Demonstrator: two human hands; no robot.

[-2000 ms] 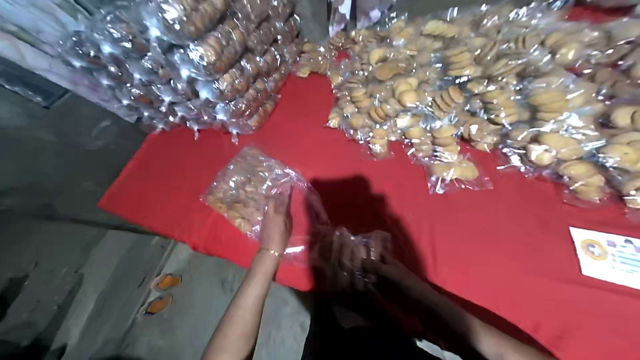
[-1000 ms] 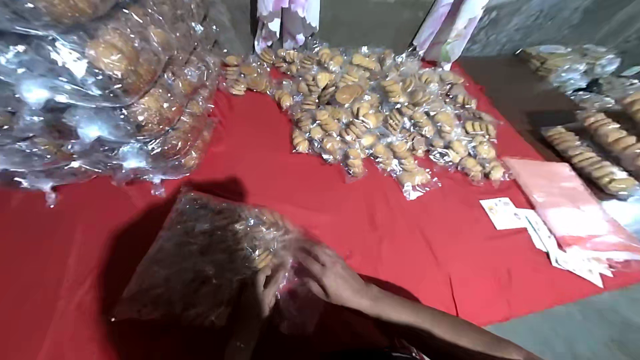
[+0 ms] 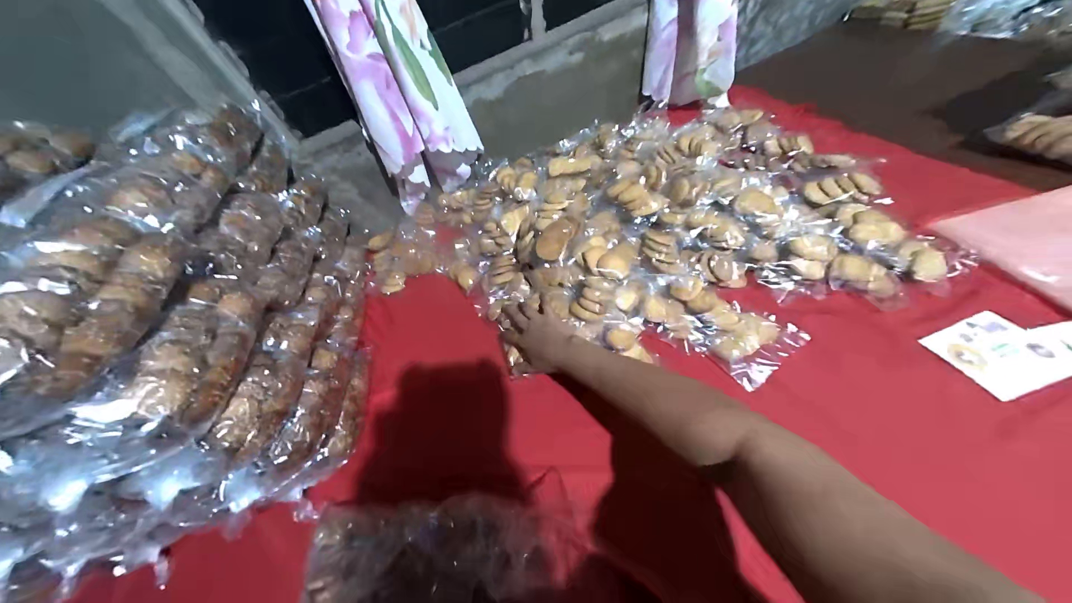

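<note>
My right hand [image 3: 536,337] reaches out to the near left edge of a spread pile of small clear plastic packets of round cookies [image 3: 653,226]. Its fingers rest on the packets there; whether they grip one cannot be told. At the bottom edge, in shadow, lies a larger clear plastic bag [image 3: 427,548] with contents that are hard to make out. My left hand is out of the frame. The packets and the bag lie on a red tablecloth [image 3: 871,452].
Large clear bags of baked goods [image 3: 193,335] are stacked high on the left. Printed cards [image 3: 988,356] and a pink plastic sheet [image 3: 1022,243] lie at the right. Floral curtains [image 3: 419,100] hang behind, and a brown table [image 3: 888,75] stands at the back right.
My right hand has left the large bag and moved forward to the cookie packets. My left hand, earlier at the bag, has gone out of view. The view has shifted.
</note>
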